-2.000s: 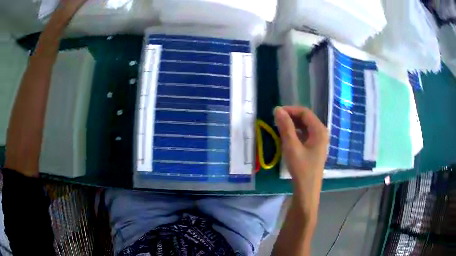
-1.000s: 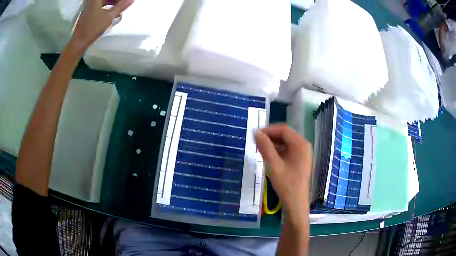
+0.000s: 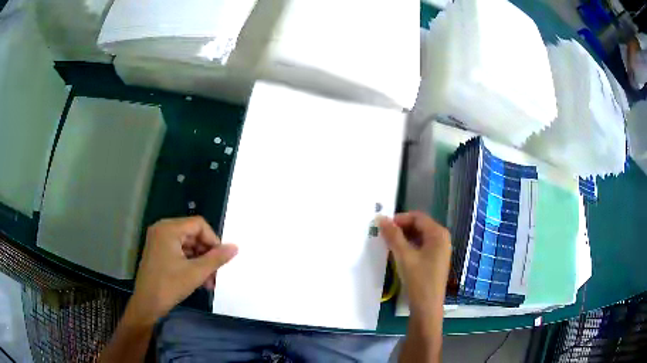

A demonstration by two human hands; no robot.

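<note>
A bright white backsheet [image 3: 305, 213] lies over the work in front of me and hides the cell array. Two small dark marks show near its right edge, beside my right fingertips. My left hand [image 3: 186, 259] pinches the backsheet's left edge between thumb and fingers. My right hand [image 3: 420, 248] has thumb and forefinger together at the right edge, by the marks; whether it grips the sheet or a ribbon lead is too small to tell.
Tall white sheet piles [image 3: 340, 49] stand along the far side. A low grey-green plate pile [image 3: 99, 184] is at left. A fanned blue cell stack [image 3: 496, 227] lies on a green sheet [image 3: 557, 241] at right. Yellow scissors handle [image 3: 389, 280] peeks out beside the backsheet. Pale scraps dot the mat.
The white backsheet now covers the blue cell array. My left hand has come from the far left piles down to the sheet's left edge. My right hand has shifted slightly right and down.
</note>
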